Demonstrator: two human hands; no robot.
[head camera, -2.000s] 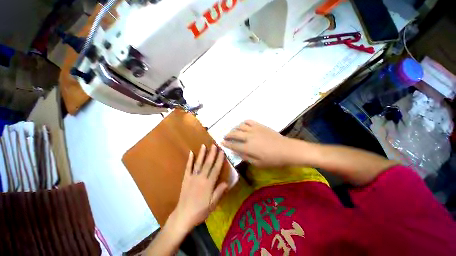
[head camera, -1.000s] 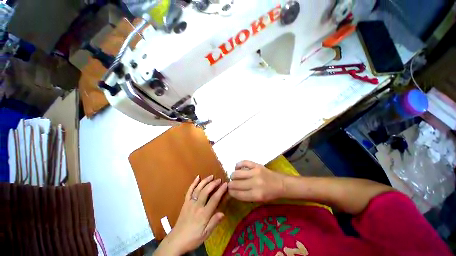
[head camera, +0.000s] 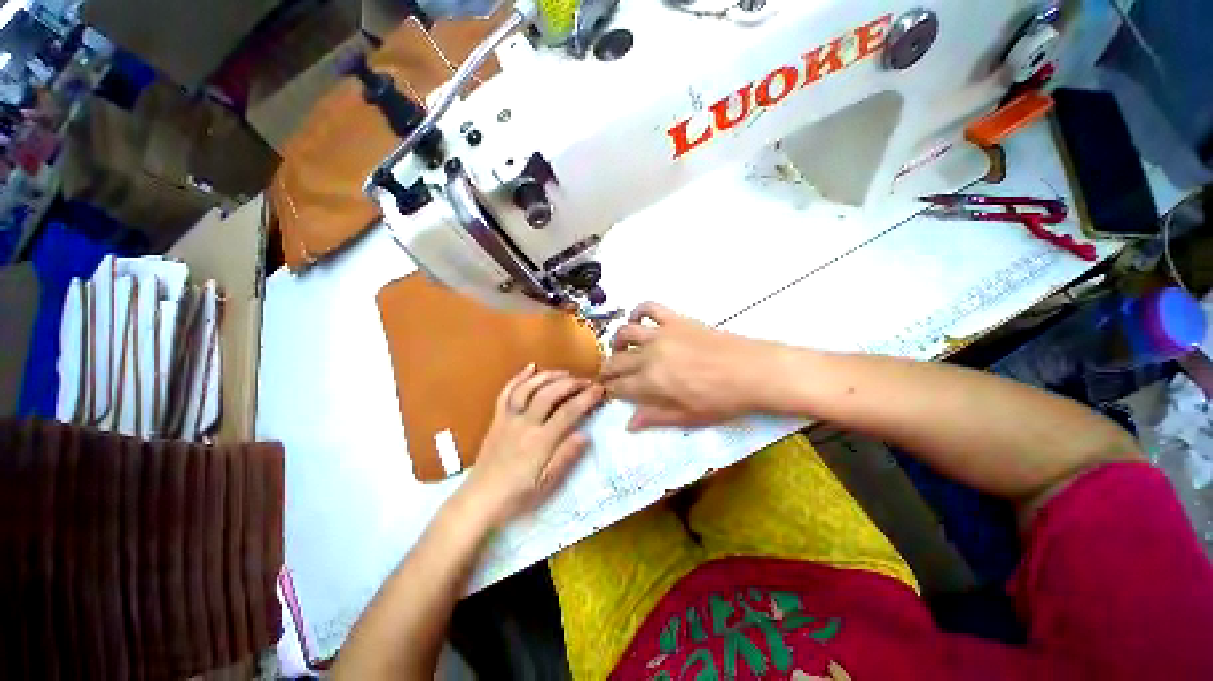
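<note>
A tan-orange leather panel (head camera: 466, 359) with rounded corners lies flat on the white table, its right end under the needle area of the sewing machine (head camera: 585, 286). A white tab (head camera: 447, 451) shows near its lower left corner. My left hand (head camera: 536, 432) lies with its fingertips on the panel's lower right edge. My right hand (head camera: 665, 369) is at the panel's right edge, close beside the needle, with fingers bent; its fingertips partly cover the edge. The fingertips of both hands are close together. The needle tip and the stitch point are too small to make out.
Brown panels (head camera: 140, 559) and white brown-edged pieces (head camera: 140, 349) are stacked at left. Tan pieces (head camera: 333, 173) lie behind the machine. Red-handled snips (head camera: 1018, 213), an orange tool (head camera: 1008, 119) and a black phone (head camera: 1105, 162) lie at right. A purple-lidded bottle (head camera: 1171, 323) stands beyond the table edge.
The panel has moved further under the machine head and turned, its near end swinging away from me. Both hands have moved forward with it, the right now beside the needle. The view has shifted.
</note>
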